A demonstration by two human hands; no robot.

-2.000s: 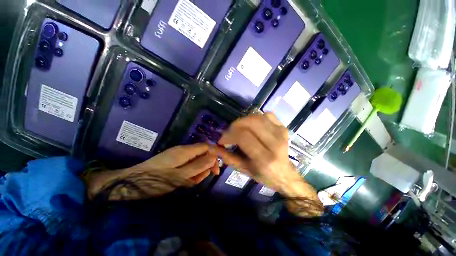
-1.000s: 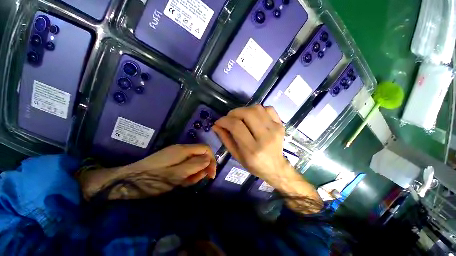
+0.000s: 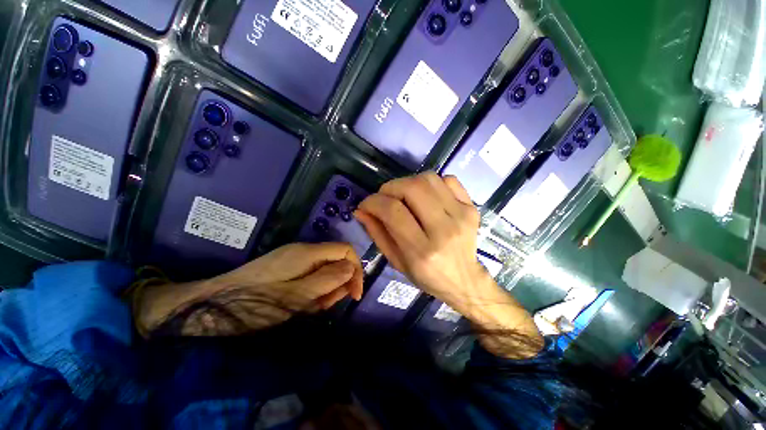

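My right hand [image 3: 424,231] has its fingertips together at the lens cluster of a purple smartphone [image 3: 332,214] in the middle of the near row; I cannot tell whether it pinches anything. My left hand [image 3: 294,281] is curled, palm side down, over the near part of the same phone and hides much of it. Its thumb and fingers are together; anything between them is hidden. The phone lies back up in a clear blister tray [image 3: 332,151]. Other purple phones with white back labels [image 3: 220,222] lie in the tray pockets around it.
Right of the tray lie a green pom-pom pen [image 3: 653,158], white packs in clear plastic [image 3: 719,159], a white box-like piece [image 3: 663,281], and a blue strip [image 3: 592,311] beside small white pieces. Cluttered dark items are at the lower right.
My hands have moved apart from where their fingertips met. My right fingertips are now at the phone's lenses, with my left hand lower. The view has shifted slightly.
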